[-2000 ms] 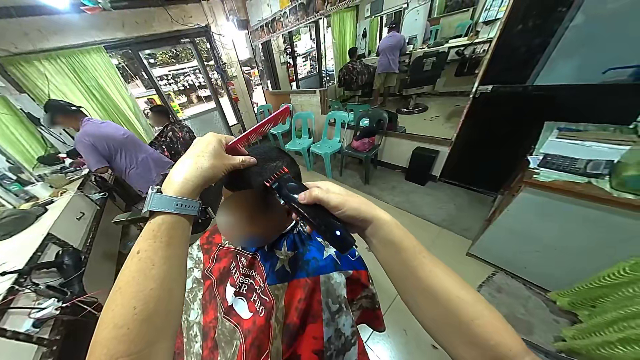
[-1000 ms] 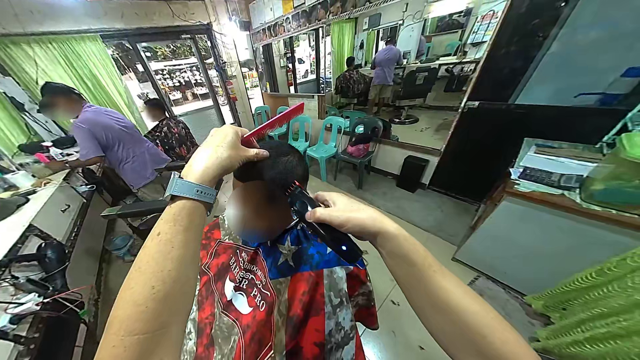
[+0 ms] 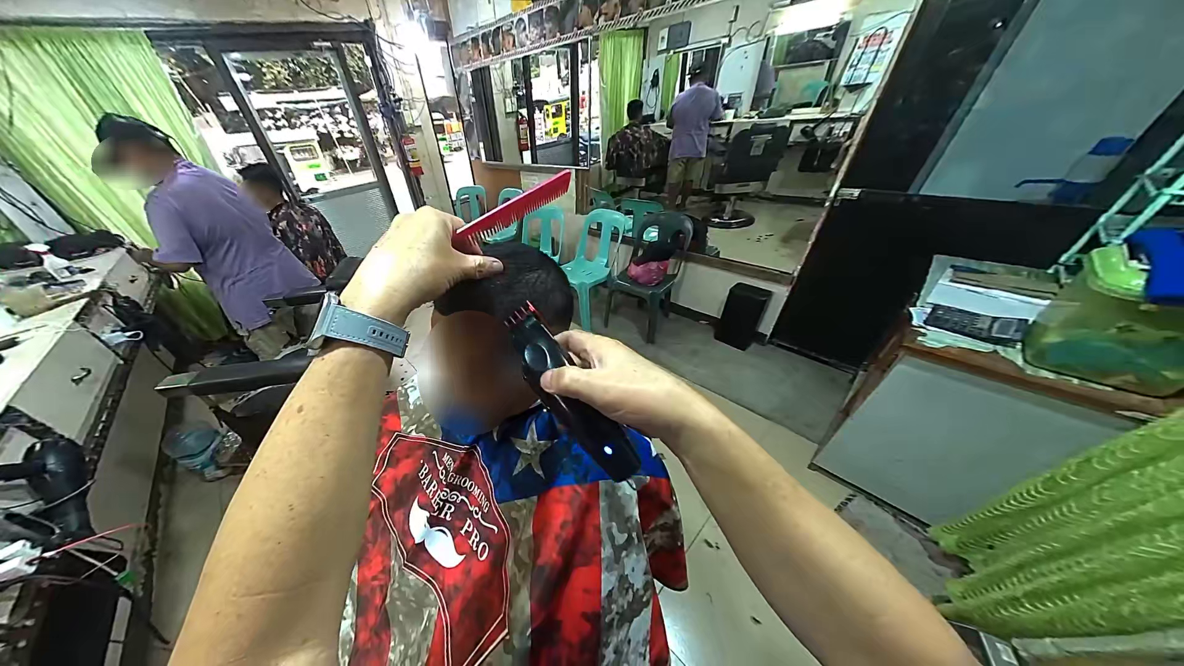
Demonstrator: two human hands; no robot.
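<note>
A seated person with short dark hair (image 3: 523, 277) faces me, draped in a red, blue and camouflage barber's cape (image 3: 555, 546). My left hand (image 3: 416, 259) holds a red comb (image 3: 518, 205) above the top of the head, its thumb and fingers resting on or close to the hair. In my right hand (image 3: 615, 381) is a black cordless hair clipper (image 3: 578, 407) with a small light lit on its body. The clipper's red guard (image 3: 520, 314) touches or nearly touches the hair at the side of the forehead on the right of the view.
A co-worker in a purple shirt (image 3: 217, 231) stands at the left beside another seated person (image 3: 305, 227). A barber chair's armrest (image 3: 240, 375) juts out at left. Behind the head stand green plastic chairs (image 3: 592, 264); a cabinet (image 3: 971, 444) is at right.
My right hand has brought the clipper from beside the head up to the hair at the front side. My left hand still holds the comb over the head.
</note>
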